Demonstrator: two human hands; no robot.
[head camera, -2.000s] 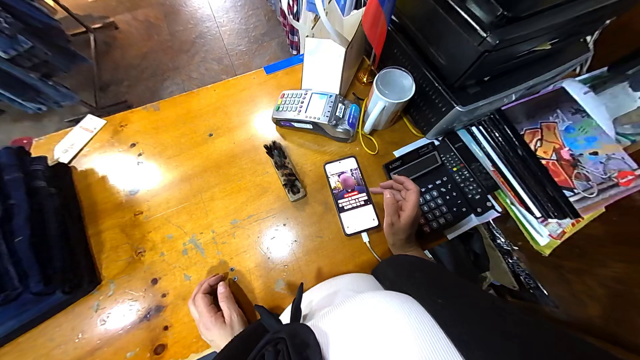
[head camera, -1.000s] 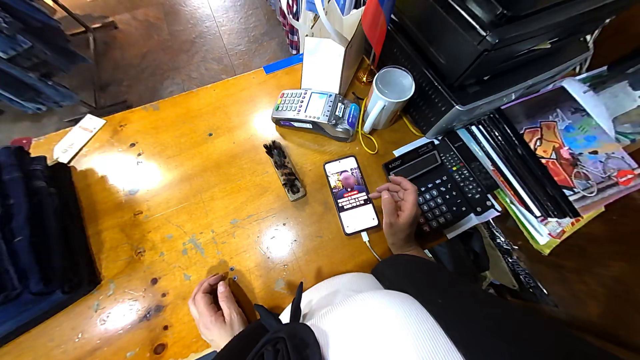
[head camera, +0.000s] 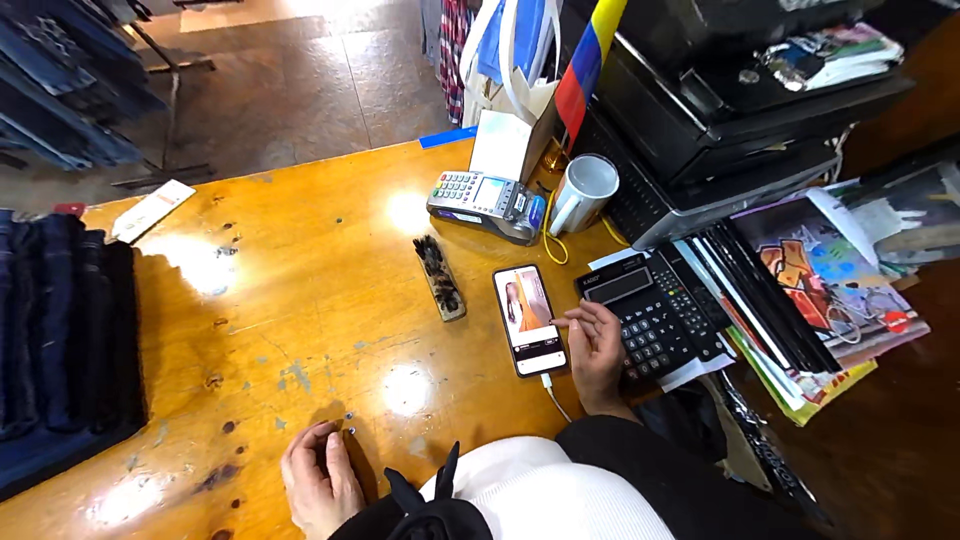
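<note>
A smartphone (head camera: 529, 321) lies face up on the wooden counter (head camera: 300, 300), its screen lit and a white cable plugged into its lower end. At the phone's right edge is my right hand (head camera: 595, 349), fingers bent and index fingertip at the screen's side; it grasps nothing. My left hand (head camera: 321, 474) rests on the counter near my body, loosely curled and holding nothing visible. Two small shiny pieces lie beside it. Left of the phone is a wooden brush (head camera: 439, 280) with dark bristles. The desk calculator (head camera: 637, 315) sits just right of my right hand.
Behind the phone stand a card terminal (head camera: 486, 204), a grey mug (head camera: 585, 193) and a small flag (head camera: 585, 67). A black printer (head camera: 705, 135) and folders (head camera: 772, 300) occupy the right. Folded jeans (head camera: 64, 330) and a paper tag (head camera: 154, 211) are at the left.
The phone's screen now shows a different picture, with orange in it. Both hands stay in nearly the same places.
</note>
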